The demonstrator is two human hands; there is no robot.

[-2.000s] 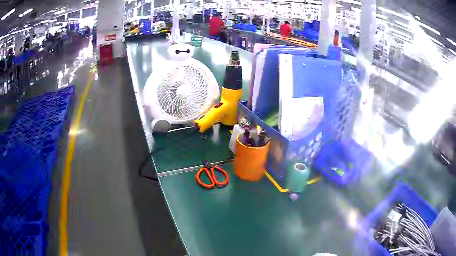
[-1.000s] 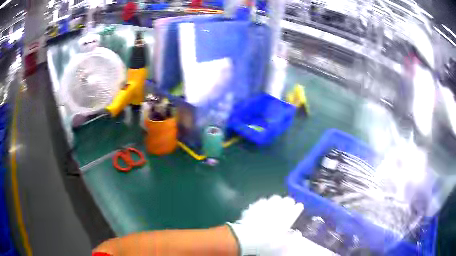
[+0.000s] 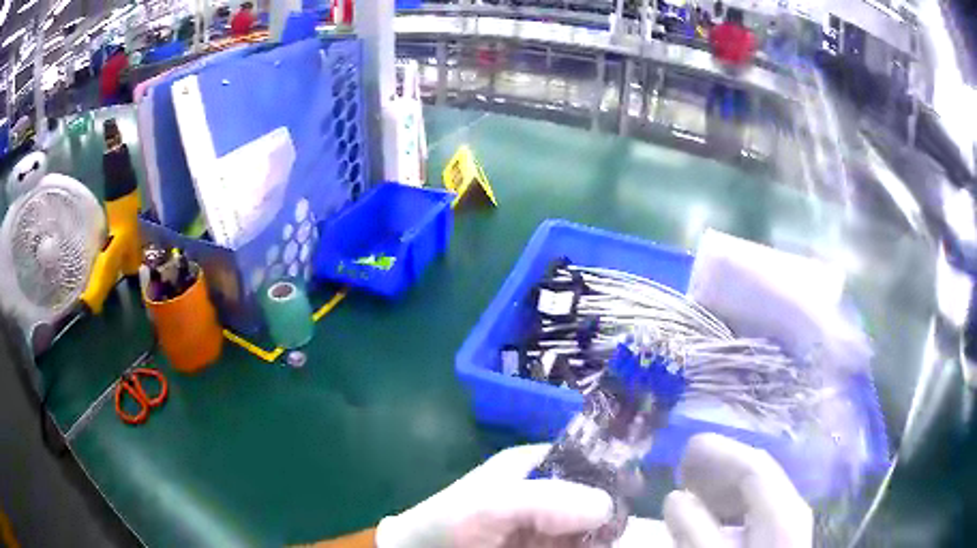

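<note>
My left hand point(image 3: 504, 503), in a white glove with bare forearm, holds a short bundle of jumper leads point(image 3: 616, 417) at the bottom centre. The bundle has a clear wrap, blue sleeves and shiny ring ends pointing up. My right hand point(image 3: 745, 492), also in a white glove, is curled just right of the bundle. Whether it grips anything is unclear. Behind both hands is a blue plastic bin point(image 3: 498, 401) of cable assemblies point(image 3: 654, 310) with grey leads, black ends and white labels. A white sheet point(image 3: 766, 284) stands at its back right.
On the green bench are a small blue parts bin point(image 3: 391, 230), yellow sign point(image 3: 468, 180), teal-green roll point(image 3: 288, 316), orange pen cup point(image 3: 184, 326), orange-handled scissors point(image 3: 141, 395), file holder point(image 3: 246, 284), yellow heat gun point(image 3: 116, 246) and white fan point(image 3: 54, 252). A person in red point(image 3: 733, 45) is far behind.
The view has swung right, bringing the blue bin towards the centre. Both gloved hands now show, and the lead bundle is held up in front of the bin in my left hand.
</note>
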